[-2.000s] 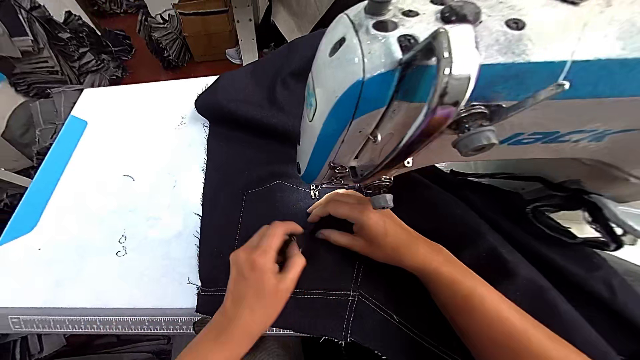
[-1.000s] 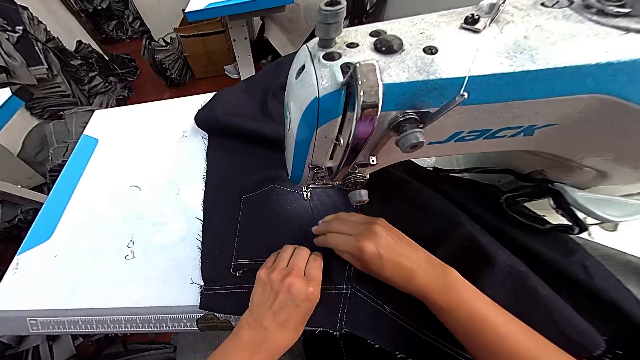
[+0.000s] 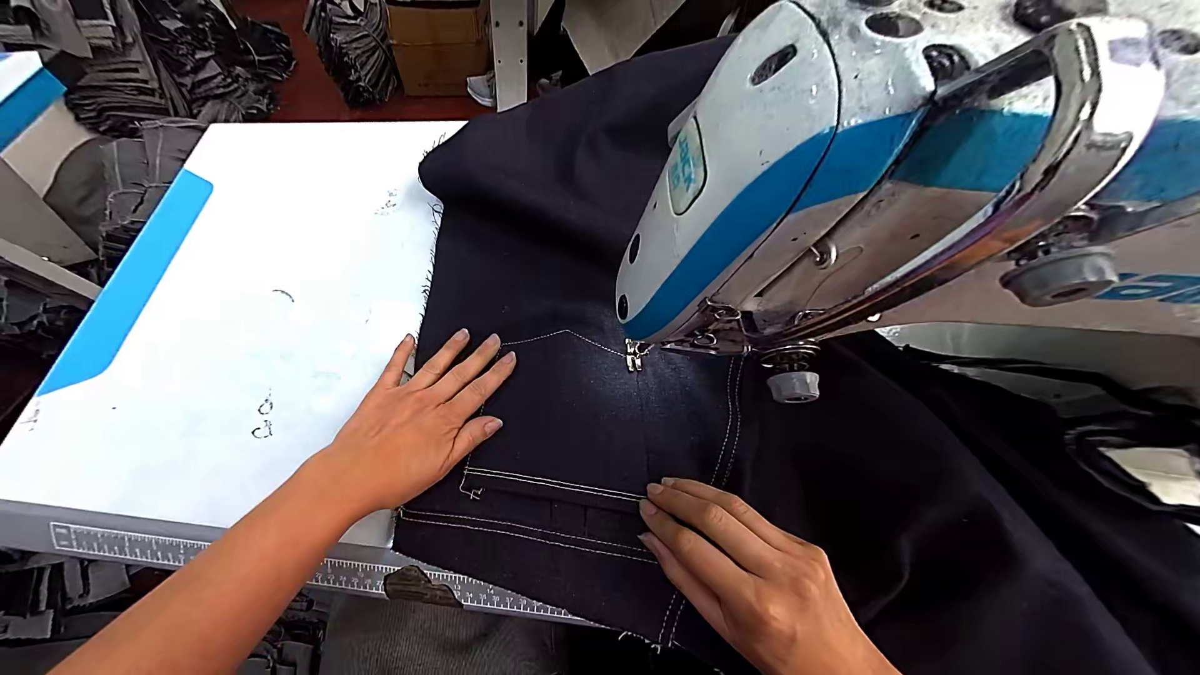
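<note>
Dark denim fabric [image 3: 562, 244] lies under the head of a Jack sewing machine [image 3: 741, 187]. A patch pocket [image 3: 572, 412] with pale stitching rests on it, its pointed edge towards the presser foot [image 3: 633, 355], which sits at the pocket's stitched line. My left hand [image 3: 417, 427] lies flat, fingers spread, over the pocket's left edge and the denim beside it. My right hand [image 3: 750, 562] rests on the fabric with its fingers together, fingertips at the right end of the pocket's double-stitched hem. Neither hand grips anything that shows.
The white machine table [image 3: 281, 281] has a blue strip and a printed ruler [image 3: 131, 544] along its front edge. Bundles of dark cloth [image 3: 206, 56] and a cardboard box [image 3: 439, 47] stand beyond it. More dark fabric [image 3: 937, 487] spreads under the machine arm at right.
My left hand has moved left and opened flat on the pocket's left edge. My right hand has drawn back from near the presser foot to the hem. The view has shifted.
</note>
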